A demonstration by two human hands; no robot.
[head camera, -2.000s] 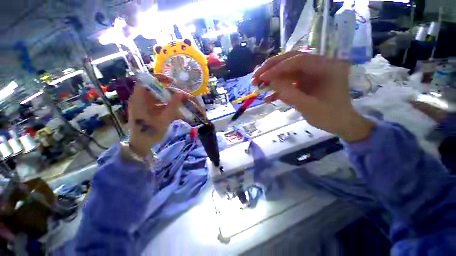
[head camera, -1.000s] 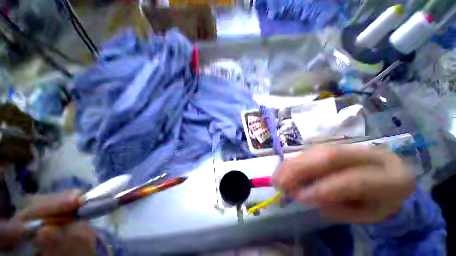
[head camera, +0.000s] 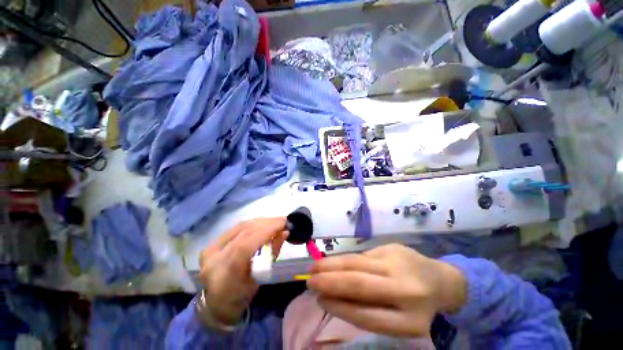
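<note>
The black tool holder cup [head camera: 299,226] stands at the left end of the white sewing machine head [head camera: 437,208]. My left hand [head camera: 236,266] is just left of the cup, its fingers around a thick white marker [head camera: 261,265]; what else it holds is hidden. My right hand [head camera: 382,287] is right of and below the cup, pinching a tool with a pink-red part [head camera: 314,250] and a thin yellow one [head camera: 302,277]. The pink-red tool's end is close to the cup's rim. The needle area is mostly hidden.
A heap of blue cloth [head camera: 212,116] lies at the left, with a smaller blue piece [head camera: 121,240] farther left. A narrow cloth strip [head camera: 358,184] drapes over the machine arm. Behind are a parts tray [head camera: 324,152] and white paper [head camera: 423,140]. Thread cones [head camera: 563,31] are at the upper right.
The view has tipped down onto the machine. My left hand has moved from the lower left to beside the cup. My right hand stays near the cup, holding the pink-red and yellow items.
</note>
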